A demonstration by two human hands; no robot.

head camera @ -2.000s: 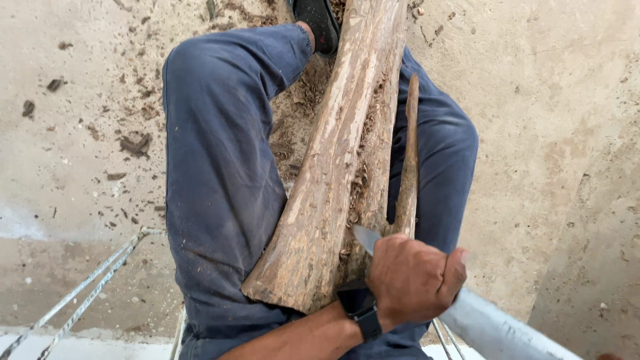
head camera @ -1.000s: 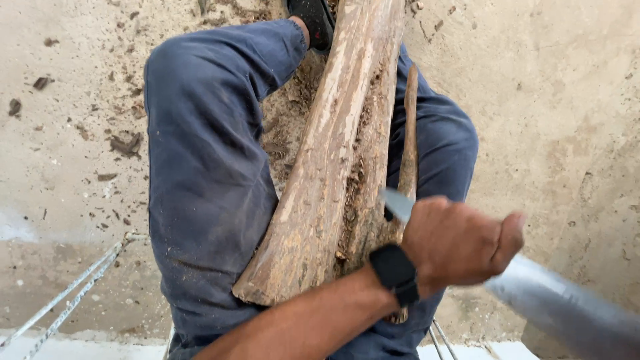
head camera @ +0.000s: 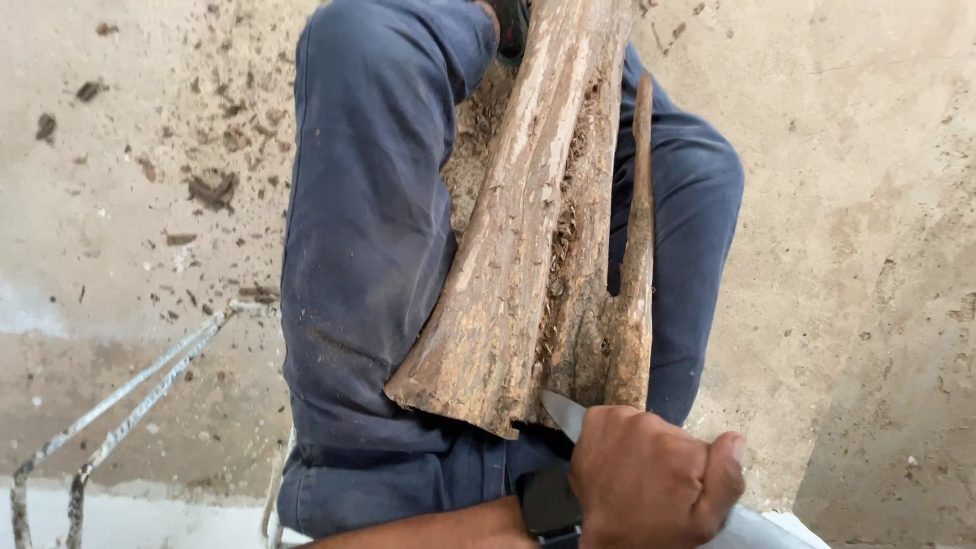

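My left hand point(head camera: 652, 476), with a dark watch point(head camera: 549, 503) at its wrist, is closed around a wide metal blade point(head camera: 564, 415), probably a machete's. The pointed tip shows at the upper left of my fist, by the near end of a rough wooden log point(head camera: 503, 305). More of the blade runs past my hand to the bottom right, where its other end is out of frame. The log lies lengthwise between my legs, with a groove of dark, crumbly bark. A slender tapering branch point(head camera: 640, 229) runs along its right side, joined near the base. My right hand is out of view.
My legs in blue trousers point(head camera: 366, 229) flank the log, and a dark shoe point(head camera: 512, 27) shows at the top. Bark scraps point(head camera: 213, 191) litter the concrete floor point(head camera: 839, 191) on the left. Paint-spattered metal rods point(head camera: 145, 374) stand at the lower left.
My left hand and the blade have moved down towards the log's near end since one second ago. The view has shifted somewhat.
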